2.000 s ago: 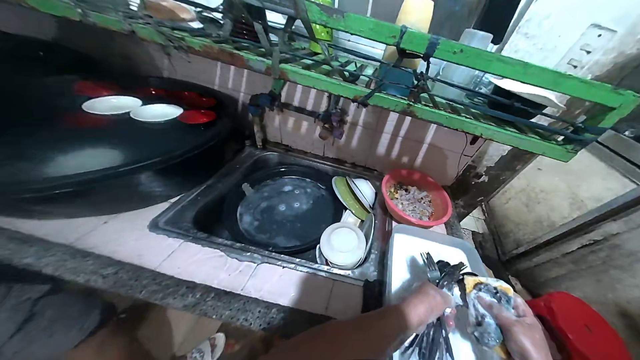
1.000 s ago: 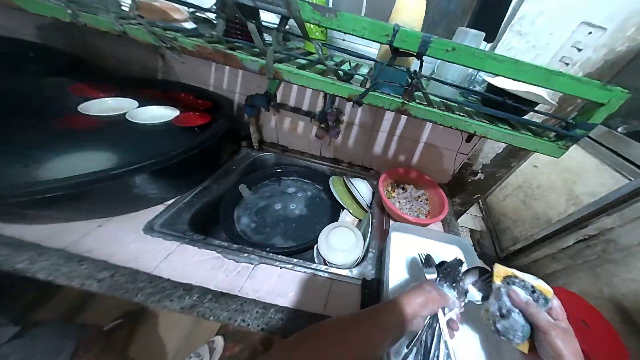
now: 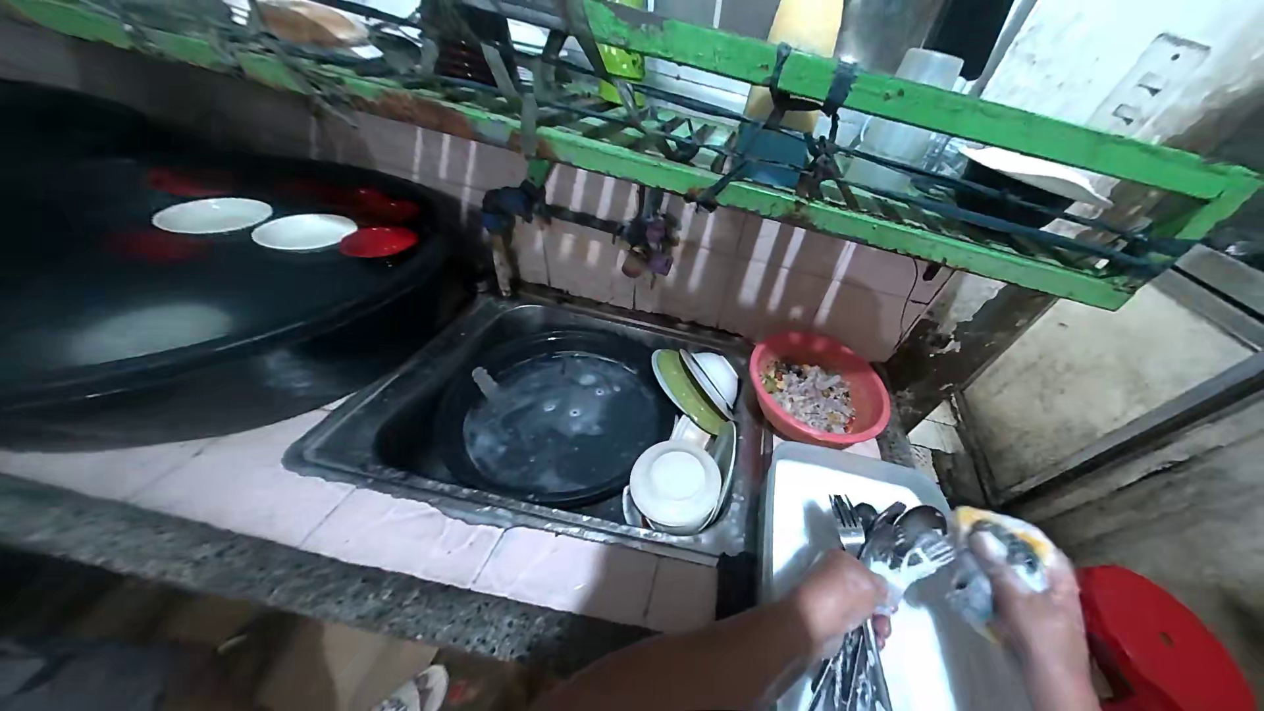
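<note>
A bunch of metal forks and spoons [image 3: 894, 533] with suds on it is gripped in my left hand [image 3: 839, 597], over a white tray [image 3: 800, 484] on the counter. Beside it on the right, my right hand [image 3: 1032, 602] holds a soapy yellow sponge [image 3: 1017, 538] close to the spoon heads. More cutlery handles extend below my left hand toward the bottom edge of the view. Left of the tray is a metal sink [image 3: 341, 444] with a black basin of cloudy water [image 3: 563, 425]. A white bowl [image 3: 676, 484] and a green plate [image 3: 686, 390] lean at the sink's right side.
A pink-red bowl of food scraps [image 3: 869, 395] stands behind the tray. A green rack [image 3: 938, 109] with dishes overhangs the sink. At left a large black tub [image 3: 296, 365] holds water with white dishes [image 3: 212, 215] and a red one [image 3: 378, 242] afloat. A red lid-like object [image 3: 1155, 632] is at lower right.
My left hand keeps its hold on the cutlery. My right hand and the sponge were over the cutlery's right side, moved off to the right, and are now back closer to the spoon heads.
</note>
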